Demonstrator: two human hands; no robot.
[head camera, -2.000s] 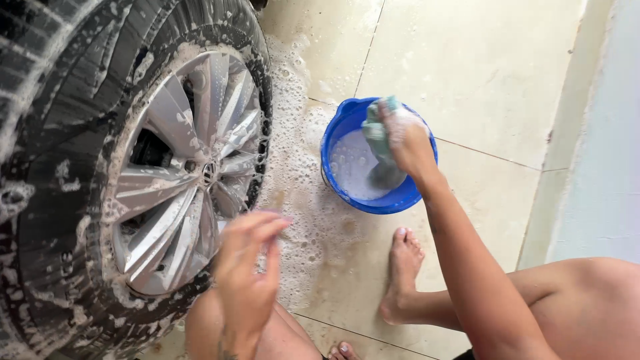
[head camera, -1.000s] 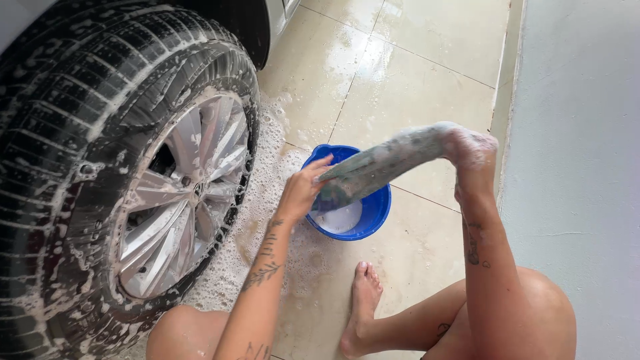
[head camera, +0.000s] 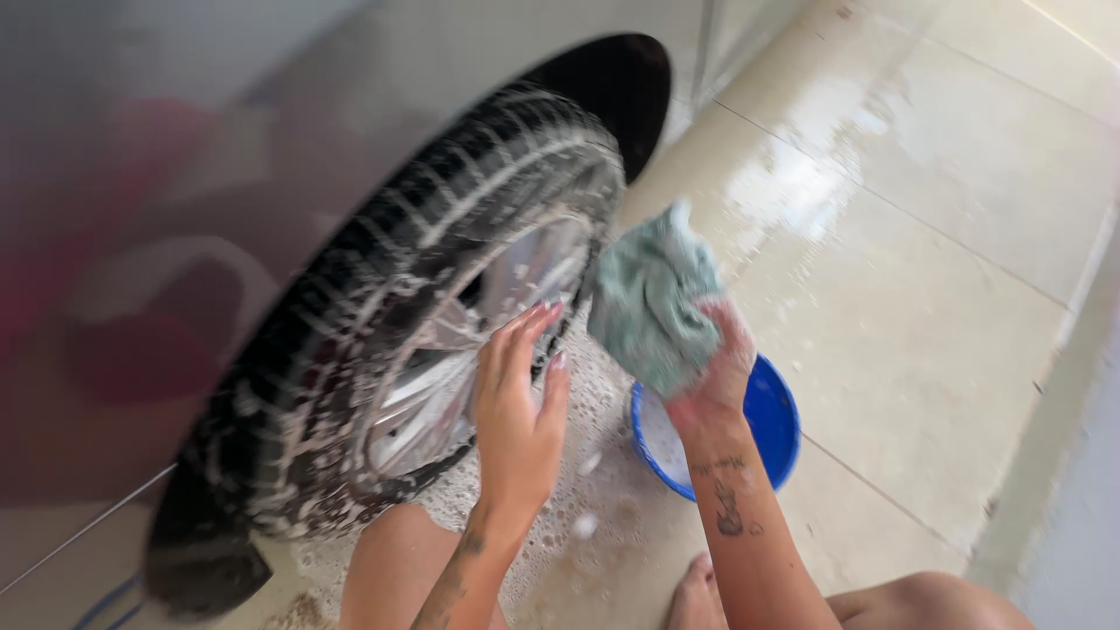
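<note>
A wet grey-green cloth (head camera: 654, 302) is bunched in my right hand (head camera: 722, 367), held up above a blue plastic bucket (head camera: 781, 420) of soapy water. My left hand (head camera: 522, 394) holds nothing; its fingers are apart in front of the silver alloy wheel rim (head camera: 437, 385), and whether they touch it I cannot tell. White suds streak the black tyre (head camera: 420, 210) around the rim.
The car's shiny body panel (head camera: 175, 219) fills the upper left. Foam (head camera: 582, 437) covers the floor between wheel and bucket. Pale tiles (head camera: 919, 350) have wet patches, and a wall base runs along the right. My knees and a bare foot are near the bottom.
The cloth was stretched between both hands over the bucket; now it is bunched in my right hand alone. My left hand has let go of it and moved to the wheel. The view has swung considerably.
</note>
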